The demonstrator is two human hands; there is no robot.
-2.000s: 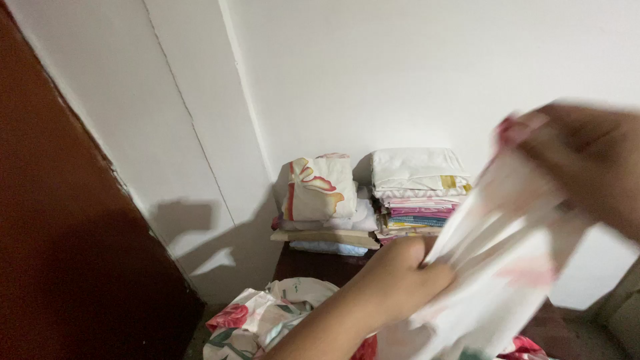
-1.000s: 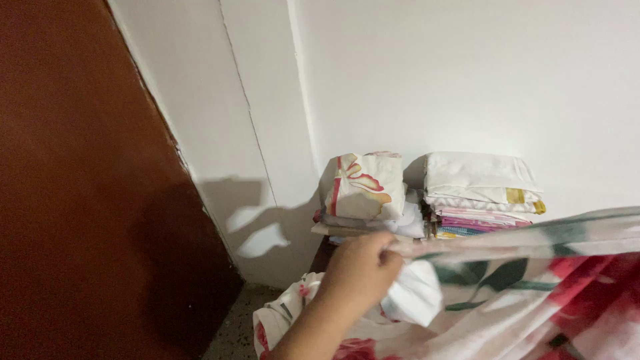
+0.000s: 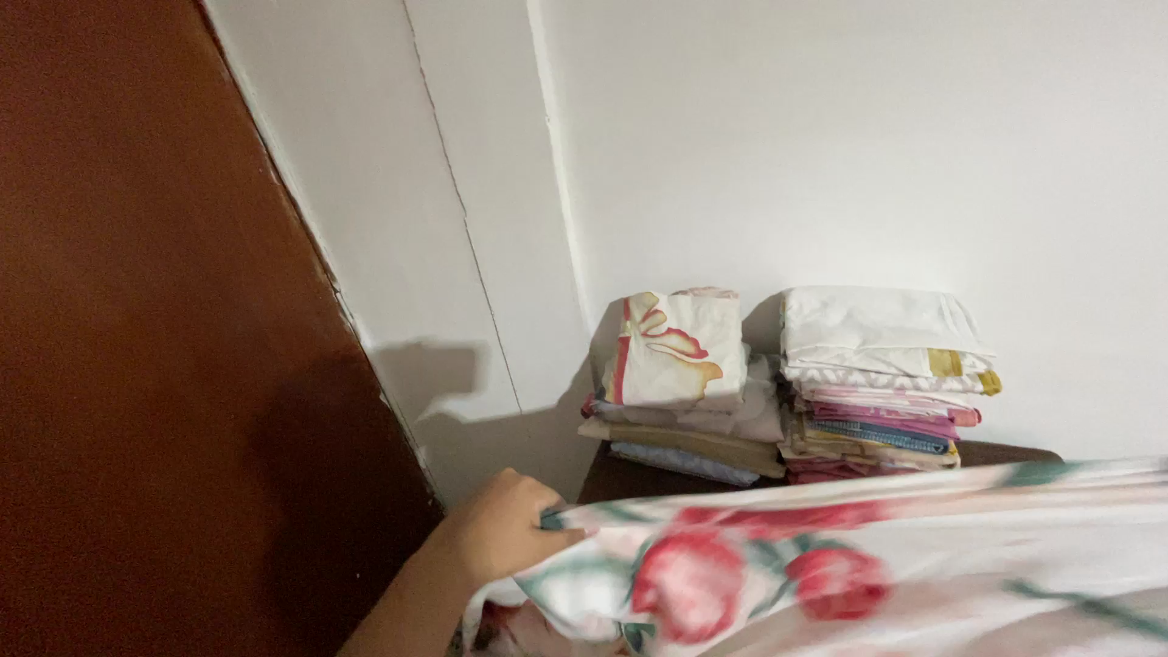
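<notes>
My left hand is closed on the top edge of a white cloth with red flowers and green leaves. From that hand the cloth stretches to the right and runs out of the frame, its top edge nearly level. The print is a little blurred. My right hand is out of view. Just beyond the cloth, on a dark surface, are two stacks of folded fabric: the left stack has a cream cloth with a red and yellow print on top, the right stack a white folded cloth.
The stacks rest on a dark brown tabletop, partly covered by the flowered cloth. Behind it rises a white wall. A reddish-brown door or panel stands at the left, and shadows fall on the wall beside it.
Two seconds ago both hands were in view holding the cloth; the right hand has since left the frame. The flowered cloth is now spread wider across the lower right.
</notes>
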